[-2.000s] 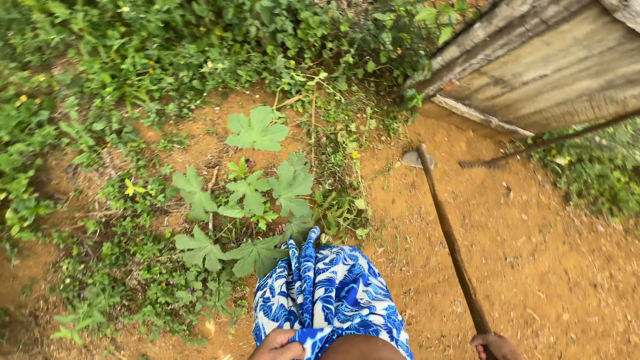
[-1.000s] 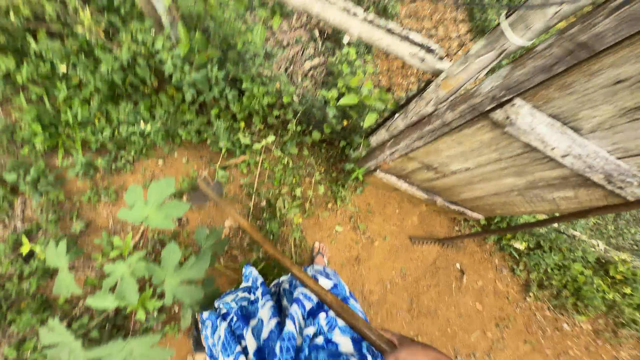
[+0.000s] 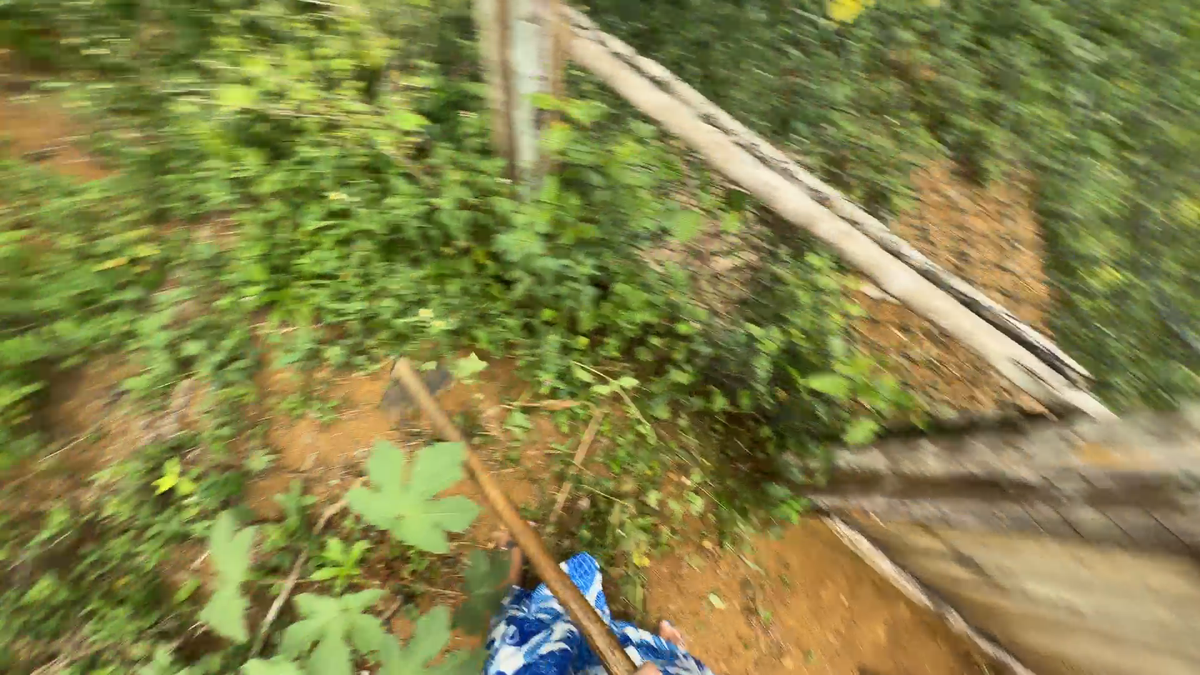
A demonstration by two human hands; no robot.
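Observation:
A long-handled hoe with a wooden handle (image 3: pixel 506 506) slants from the bottom centre up to the left. Its dull metal blade (image 3: pixel 414 386), blurred, rests at the bare soil among the weeds. One hand (image 3: pixel 647 668), barely in view at the bottom edge, is on the handle; I take it for my right hand. My left hand is out of view. Blue and white patterned cloth (image 3: pixel 553 619) lies below the handle, with part of a foot (image 3: pixel 671 634) showing beside it. Broad lobed leaves (image 3: pixel 415 497) grow just left of the handle.
Wooden boards (image 3: pixel 1050 572) stand at the lower right. A pale pole (image 3: pixel 825 220) runs diagonally from an upright post (image 3: pixel 527 94) down toward them. Dense low weeds (image 3: pixel 375 234) spread across the upper left, and orange soil (image 3: pixel 778 600) lies near the boards.
The hoe has swung from the right, over bare soil, to the left among the weeds. My left hand, earlier on the patterned cloth, has left the view. The view has shifted toward the post and pole.

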